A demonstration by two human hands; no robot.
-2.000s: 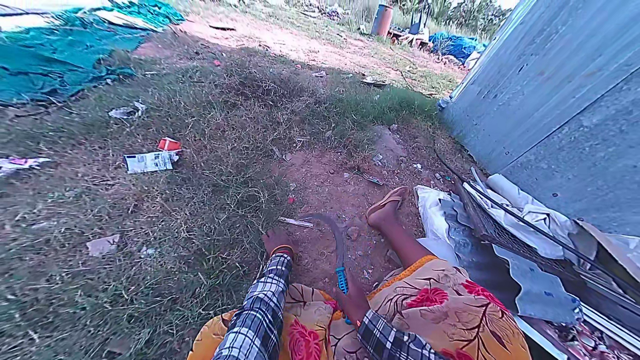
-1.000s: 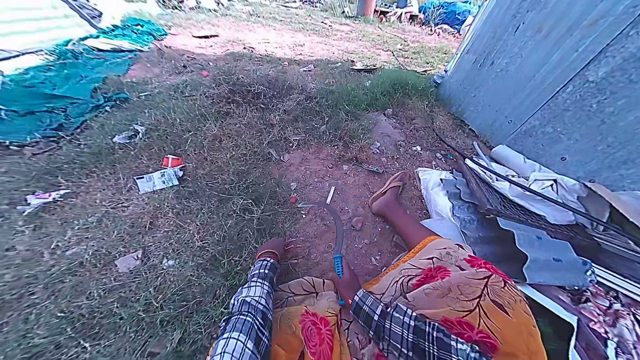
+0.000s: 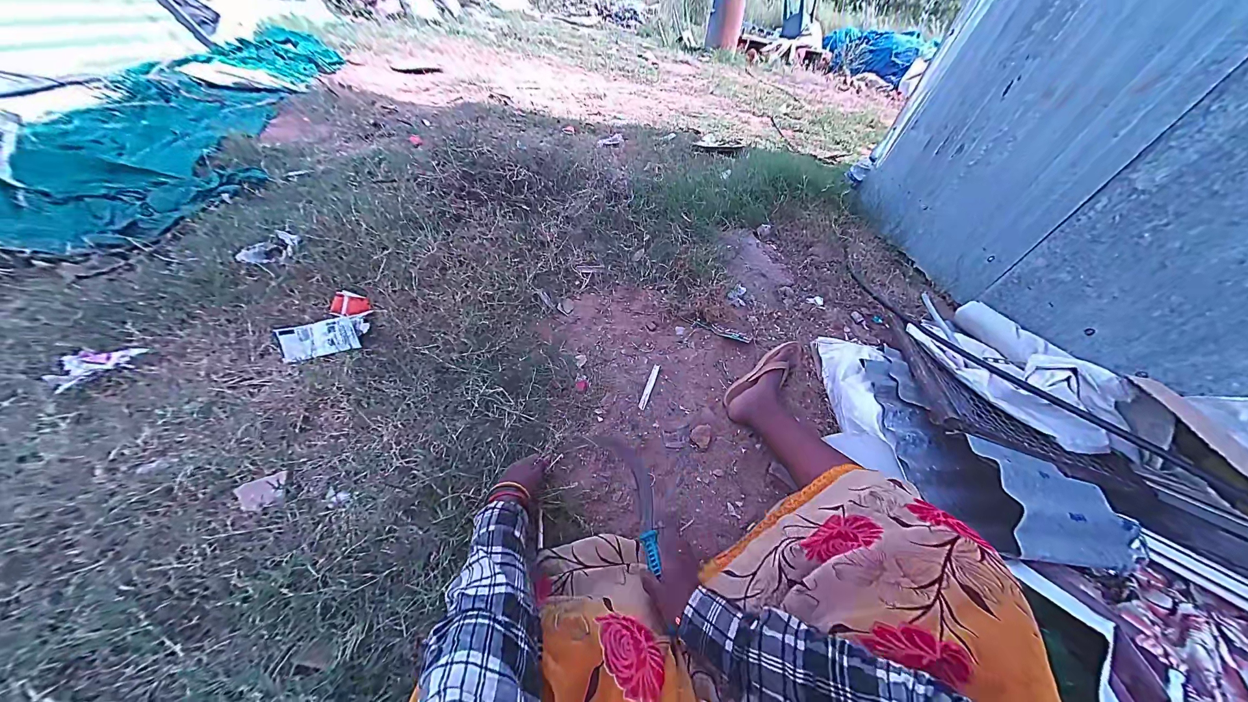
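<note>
My right hand (image 3: 671, 577) is closed around the blue handle of a sickle (image 3: 644, 487), whose curved blade points up and bends left over bare reddish soil. At the edge of the grass (image 3: 468, 390), left of the blade, is my left hand (image 3: 526, 475), with orange and red bangles at the wrist. Its fingers are at the grass stems, but whether they grip any cannot be told. A thin white strip (image 3: 649, 387) lies on the soil beyond the blade.
Corrugated sheets (image 3: 1053, 497), white sacking (image 3: 1063, 390) and a long dark rod (image 3: 1024, 375) lie at right beside a grey metal wall (image 3: 1092, 175). My sandalled foot (image 3: 765, 380) rests on the soil. Litter (image 3: 320, 338) and a green tarp (image 3: 127, 166) lie at left.
The white strip, near the blade tip two seconds ago, now lies farther from it on the soil. My left hand has shifted slightly beside the grass. The sickle stays in my right hand.
</note>
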